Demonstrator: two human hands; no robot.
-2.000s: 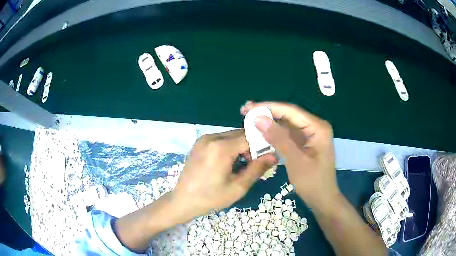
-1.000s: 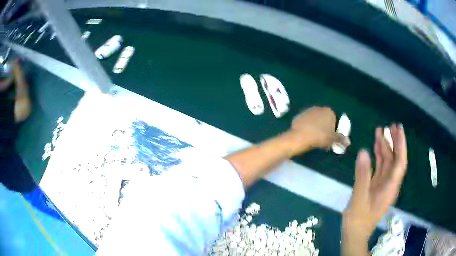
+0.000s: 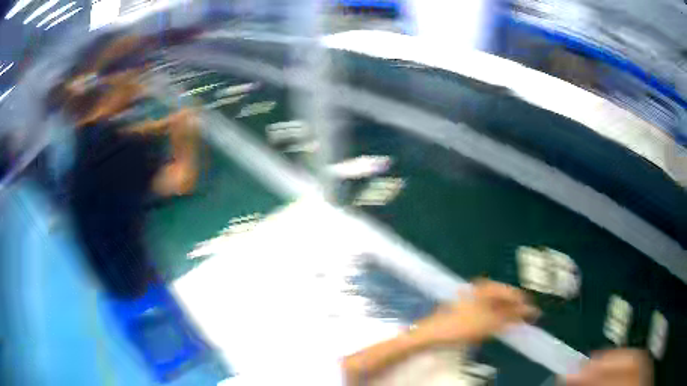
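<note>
The view is strongly blurred. My left hand (image 3: 493, 305) is over the belt edge rail at lower right; I cannot tell whether it holds anything. My right hand (image 3: 614, 369) is cut off by the bottom edge at lower right, also blurred. White oval car bases (image 3: 618, 318) lie on the dark green conveyor belt beyond my hands, with another base (image 3: 657, 333) further right. Two white pieces side by side (image 3: 548, 271) lie on the belt above my left hand.
The belt edge rail (image 3: 399, 264) runs diagonally. A pale post (image 3: 309, 98) crosses the belt. More white pieces (image 3: 379, 191) lie near it. A seated person in dark clothes (image 3: 113, 203) is at left. A glaring white heap or bag (image 3: 294, 294) covers the worktop at lower centre.
The view has swung left, showing more of the seated person and the hall. Both my hands now appear lower and further right. Compared with two seconds ago, they are apart.
</note>
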